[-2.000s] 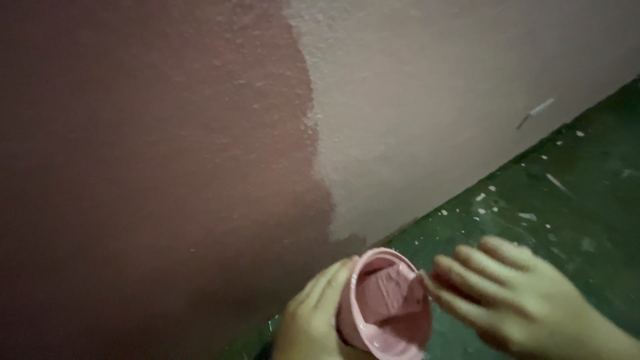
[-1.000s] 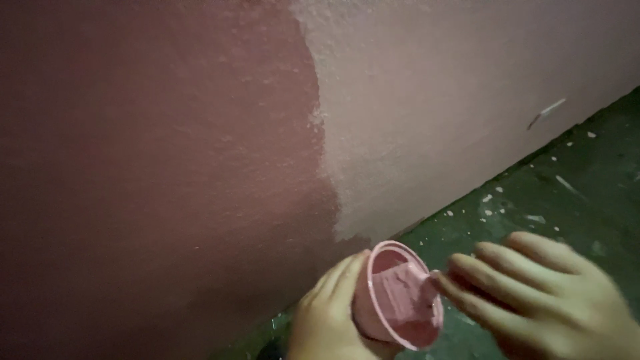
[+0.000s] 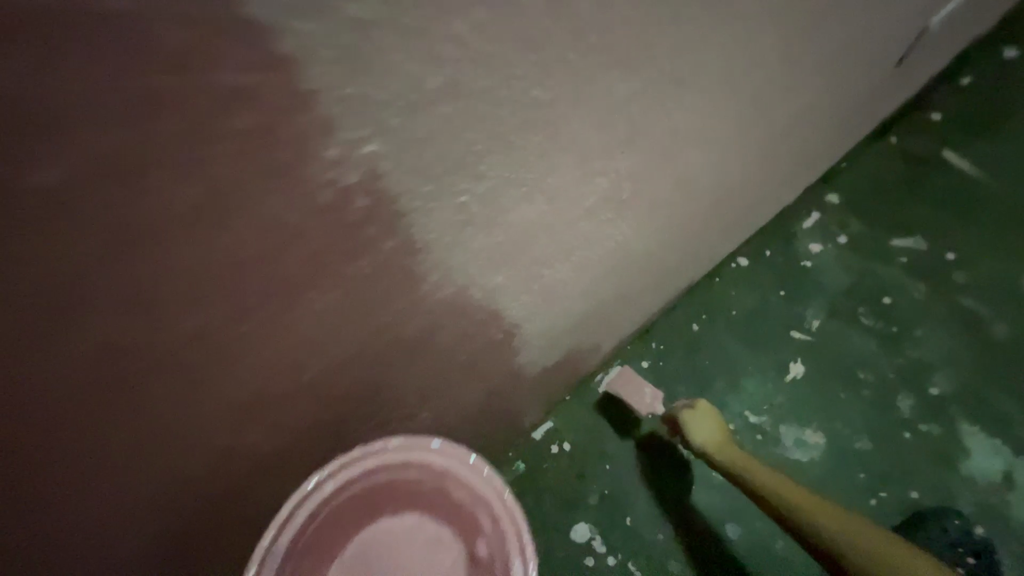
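My right hand [image 3: 694, 424] is closed around a paintbrush [image 3: 634, 390], whose wide head is coated in pale pink paint. The brush head is just above the green floor, close to the foot of the wall. At the bottom of the view is a round pink container of paint [image 3: 400, 544], cut off by the frame edge; it looks much closer to the camera than the brush. My left hand is not visible, so whether it holds the container cannot be told. The wall has a pale, freshly coated-looking part [image 3: 608, 160] and a darker reddish-pink part [image 3: 184, 264], with a ragged border.
The green floor [image 3: 864, 320] bears scattered pale paint spots and meets the wall along a slanting edge. A thin pale mark or object [image 3: 930, 30] shows on the wall at the upper right. Something dark and rounded [image 3: 948, 538] is at the lower right, partly behind my forearm.
My right hand has moved away from the pink container, and the brush is now out of it near the wall's foot. My left hand has left the view. The view has shifted.
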